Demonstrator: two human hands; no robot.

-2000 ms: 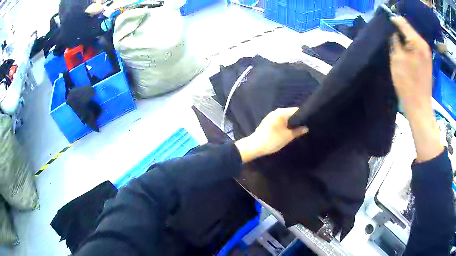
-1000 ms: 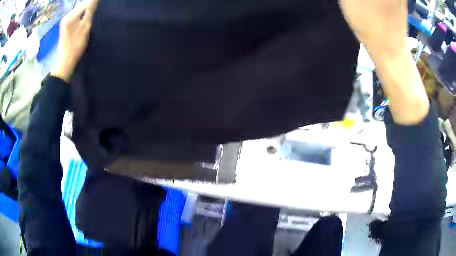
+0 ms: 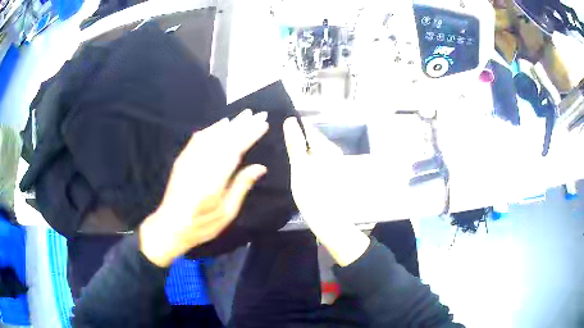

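Note:
The black garment body [image 3: 121, 122] lies bunched on the left of the white table. A flatter part of black fabric [image 3: 272, 150] extends from it to the table's middle, with its corner pointing at the machine. My left hand [image 3: 208, 182] rests flat on this fabric, fingers spread. My right hand [image 3: 314, 179] lies along its right edge; whether its fingers pinch the edge cannot be told. The overlock machine's needle area [image 3: 320, 54] is beyond the fabric, overexposed and blurred.
The control panel [image 3: 446, 41] is at the upper right. A grey trimmings opening [image 3: 352, 138] is right of the fabric. Black thread waste [image 3: 470, 219] hangs at the table's front edge. A blue crate [image 3: 186, 282] is below the table. Dark items lie at the far right.
The black fabric, held up and spread between both hands, has come down onto the table. Both hands have moved down and closer together. The machine and control panel have come into view.

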